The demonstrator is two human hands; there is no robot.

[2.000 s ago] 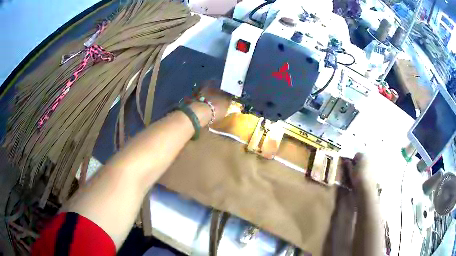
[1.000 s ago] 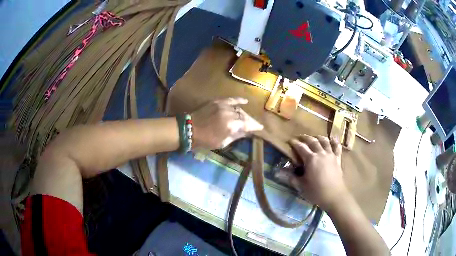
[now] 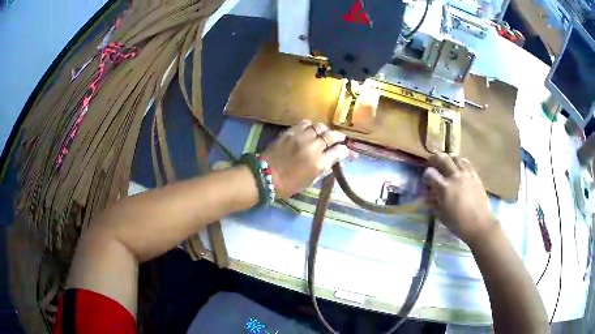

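Observation:
The brown bag panel [image 3: 489,134] lies under the brass-yellow clamp frame [image 3: 398,98], its near edge along the front of the clamp. My left hand [image 3: 303,156] has its fingertips closed on a strap handle [image 3: 318,241] at that edge, left of the clamp's middle. My right hand [image 3: 460,196] is closed at the same edge near the clamp's right foot, where the strap also rises. The straps hang in loops over the table's front edge. The pale template plate [image 3: 365,175] shows between my hands. My fingers hide the strap ends.
The machine head [image 3: 355,36] stands over the panel with its needle area lit. A thick strap bundle [image 3: 98,130] with a pink cord [image 3: 85,104] fills the left. Red-handled snips [image 3: 543,229] lie at right. The dark screen [image 3: 577,72] stands at far right.
The panel's near part no longer covers the template plate; its edge is now close to the clamp. My right hand has moved right, and the strap loops hang wider apart.

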